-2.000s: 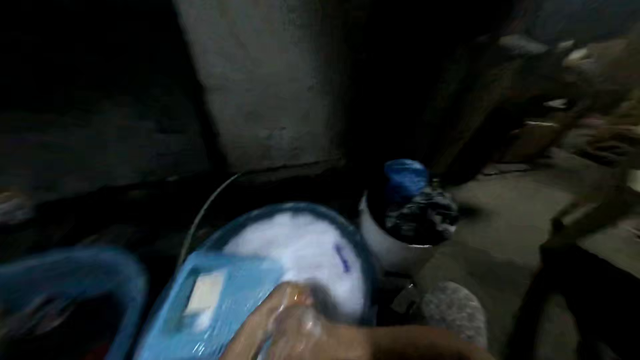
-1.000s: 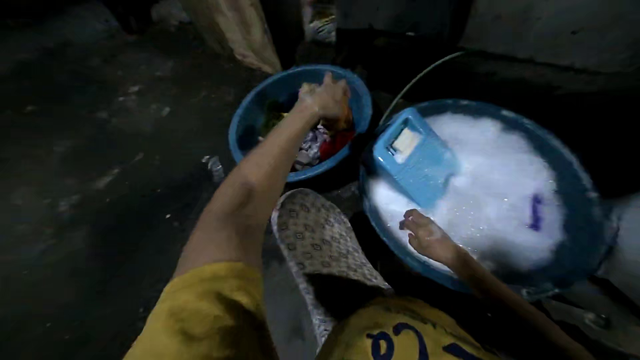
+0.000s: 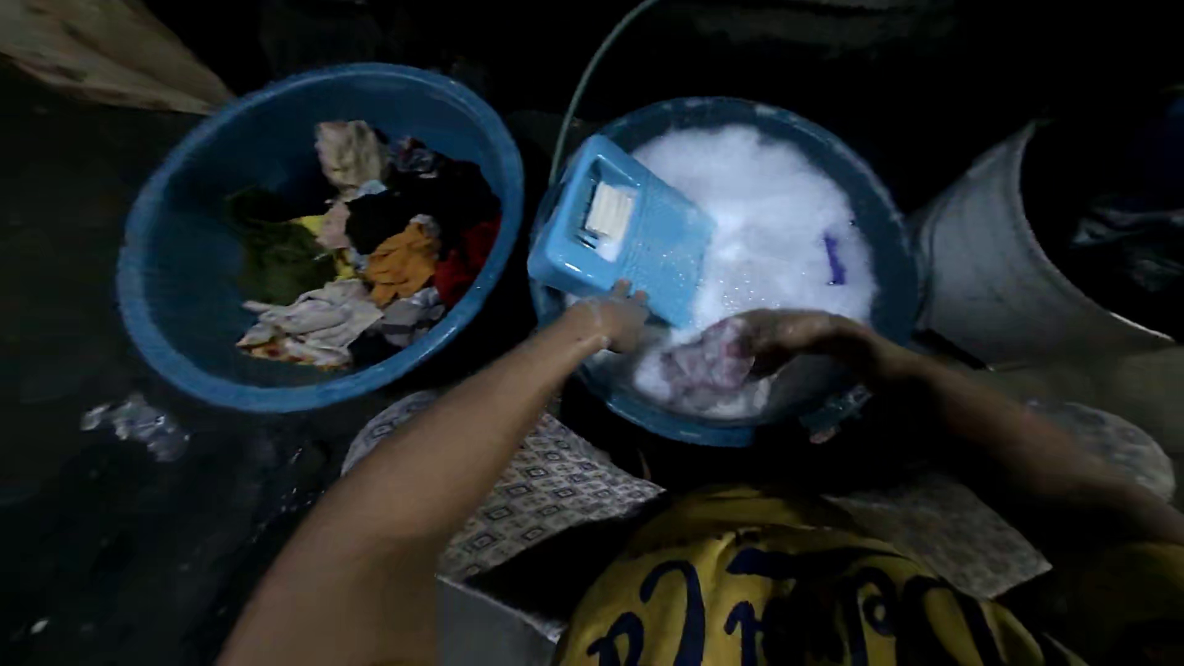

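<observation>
My left hand (image 3: 618,319) is at the lower edge of a blue plastic washboard (image 3: 661,250), its fingers partly hidden against it. The washboard leans in a blue tub (image 3: 893,208) of white suds (image 3: 758,213), with a pale bar of soap (image 3: 610,212) in its recess. A wet, pinkish cloth (image 3: 708,370) lies at the near side of the suds, and my right hand (image 3: 786,335) is closed on it. Something purple (image 3: 834,257) shows among the suds on the right.
A blue basin (image 3: 139,277) with assorted clothes (image 3: 402,264) stands on the left. On the right is a whitish bucket (image 3: 985,259) with dark contents. A thin hose (image 3: 592,69) runs behind the washboard. Crumpled clear plastic (image 3: 139,425) lies on the floor at left.
My left hand has moved from the clothes basin to the washboard in the suds tub. My right hand, bare above the suds a second ago, now has hold of a wet cloth.
</observation>
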